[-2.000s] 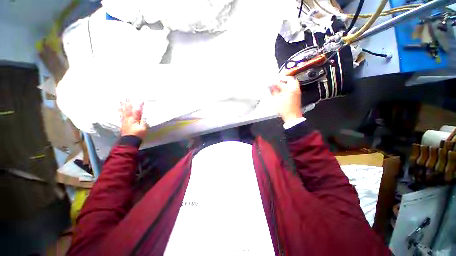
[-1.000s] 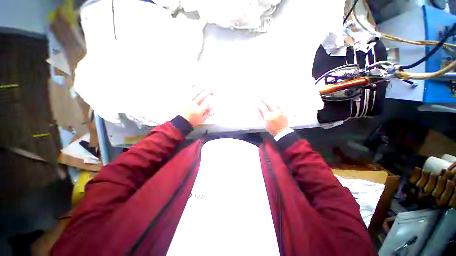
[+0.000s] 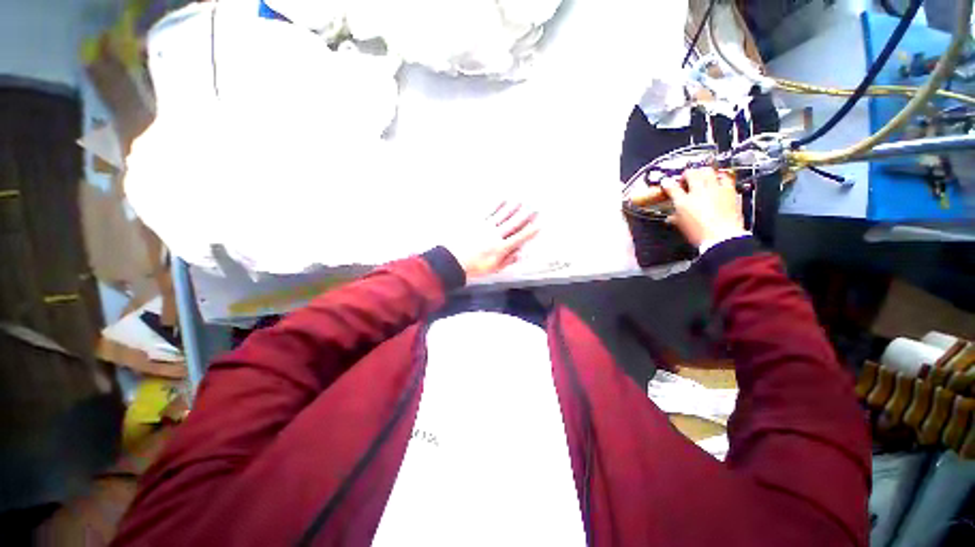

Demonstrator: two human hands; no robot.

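Observation:
A large overexposed white cloth (image 3: 321, 182) lies over the white ironing table and blends with its cover. My left hand (image 3: 500, 244) rests flat on it near the table's front edge, fingers apart, holding nothing. My right hand (image 3: 700, 203) is on the orange-brown handle of the steam iron (image 3: 645, 197), with the fingers over the handle. The iron sits on the black iron rest (image 3: 656, 241) at the table's right end. My right hand hides part of the handle.
A crumpled white pile (image 3: 470, 37) lies at the far side. A yellowish steam hose (image 3: 887, 139) and a black cable run from the iron to the upper right. A blue-topped bench (image 3: 893, 198) stands right. Cardboard scraps (image 3: 134, 251) are at left.
My right hand has moved right from the cloth onto the iron's handle. My left hand has shifted right along the front of the cloth. The view has also shifted.

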